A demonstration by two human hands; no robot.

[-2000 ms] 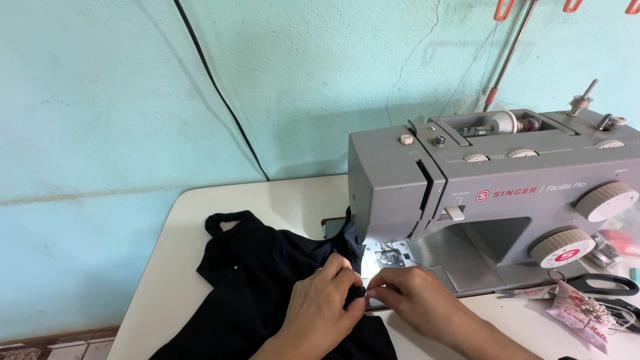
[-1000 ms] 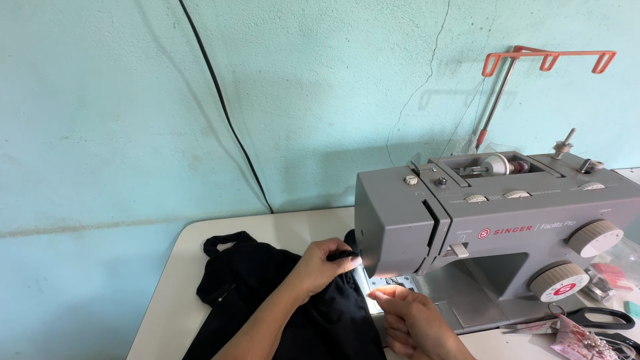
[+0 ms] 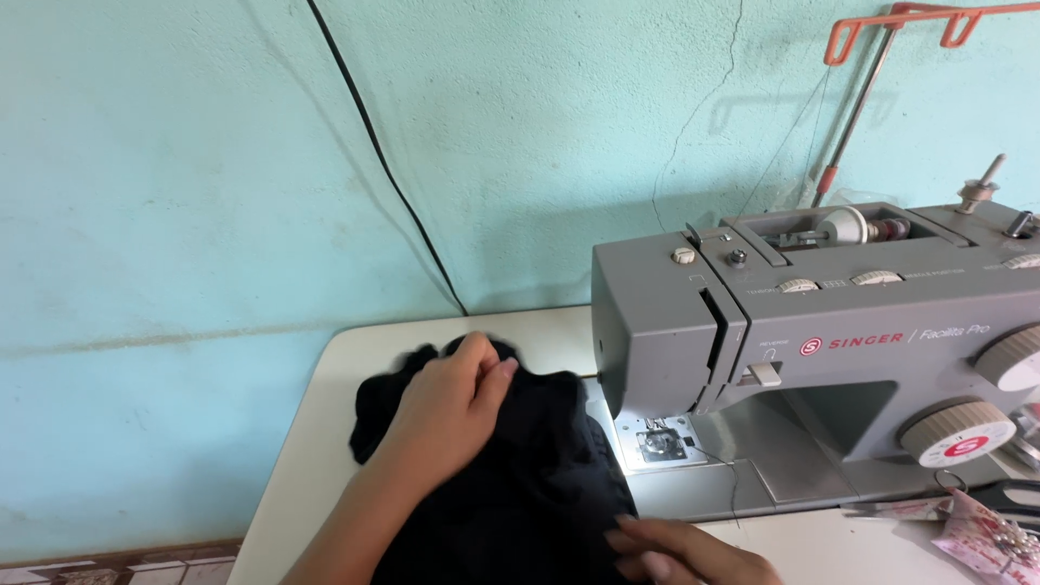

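A black fabric garment (image 3: 520, 479) lies bunched on the white table, left of the grey Singer sewing machine (image 3: 845, 325). My left hand (image 3: 455, 398) pinches the garment's upper part between thumb and fingers. At the garment's lower right edge is my right hand (image 3: 691, 552), blurred, its fingers slightly spread by the cloth; whether it grips any is unclear. The lit needle plate (image 3: 662, 443) shows no cloth over it, and a dark thread (image 3: 735, 487) trails from it across the machine bed.
Black-handled scissors (image 3: 1007, 496) and a patterned pincushion with pins (image 3: 987, 536) lie at the right, in front of the machine. An orange-topped thread stand (image 3: 865, 106) rises behind it. A black cable (image 3: 374, 138) hangs down the blue wall to the table's back edge (image 3: 520, 321).
The garment has moved left, away from the needle area, with my left hand on it. My right hand has come down toward the front of the table.
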